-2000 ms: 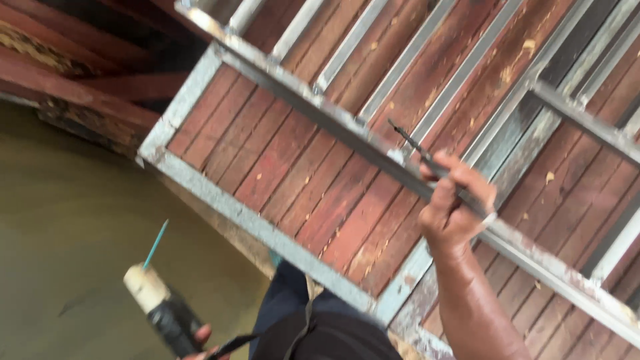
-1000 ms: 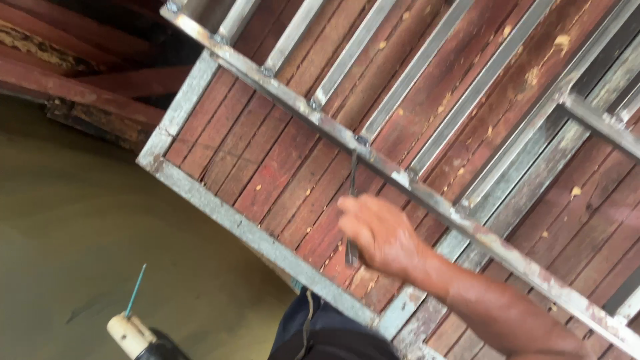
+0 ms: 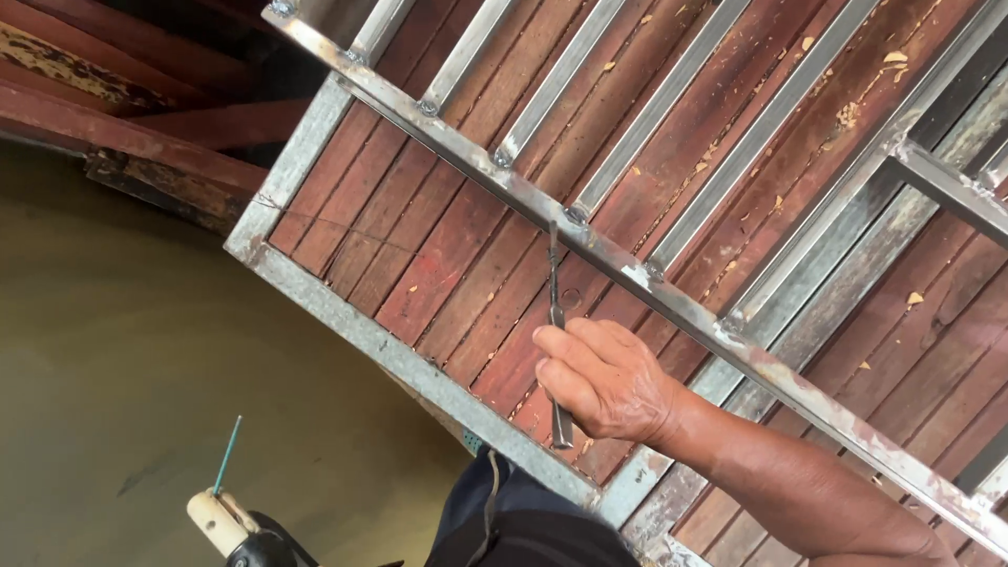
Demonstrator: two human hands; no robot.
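Observation:
My right hand (image 3: 606, 378) is closed around the middle of a slim dark metal tool (image 3: 557, 315), perhaps a chisel. Its thin end points up at the rail (image 3: 465, 157) of a welded steel frame, close to the weld (image 3: 577, 214) of one bar. Whether the tip touches the metal is hard to tell. At the lower left, a welding electrode holder (image 3: 216, 524) with a pale head and black body grips a thin blue-green electrode (image 3: 228, 455) that points upward. My left hand is out of view in the current frame.
Red wooden decking (image 3: 425, 272) with a galvanized steel border (image 3: 346, 315) lies under the frame. Parallel square bars (image 3: 661, 118) run toward the upper right. Murky water (image 3: 157, 331) lies beyond the border at left, beneath reddish beams (image 3: 134, 142). Pale chips are scattered over the boards.
My right hand has come from above the rail to below it, still with the tool. The electrode holder is lower and farther left in view; the left hand, partly visible two seconds ago, has left the view.

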